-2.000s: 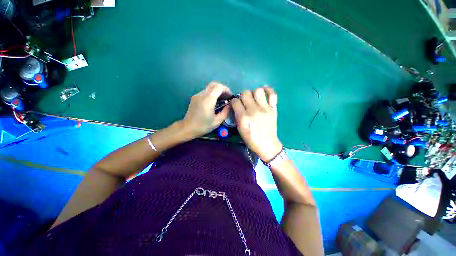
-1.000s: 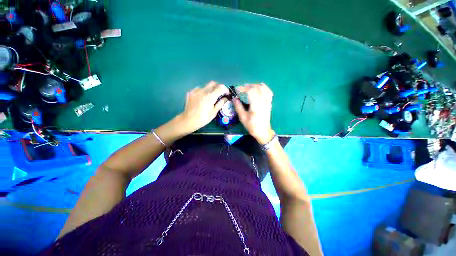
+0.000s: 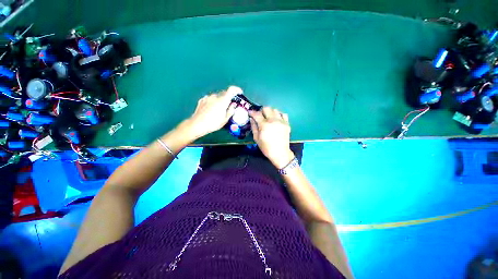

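Observation:
A part-assembled unit (image 3: 240,115) lies between my hands at the bench's near edge. It has a black housing, a pale silver-white disc facing up and a blue cylinder end with a red dot. Small pale and reddish parts show near its top. My left hand (image 3: 214,113) holds the unit's left side. My right hand (image 3: 270,131) holds its right side, with fingertips on the housing's inner parts. The fingers hide part of the housing.
A large pile of part-assembled units (image 3: 60,70) is on the bench at left, and another pile (image 3: 431,82) at right. A small pale board (image 3: 118,104) lies beside the left pile. Thin dark wires (image 3: 335,101) lie right of my hands. A red stool (image 3: 24,193) stands at lower left.
The view has turned, showing more of the left pile. The unit's disc, partly covered by my hands before, now faces up in plain view. My right hand has moved lower along the unit.

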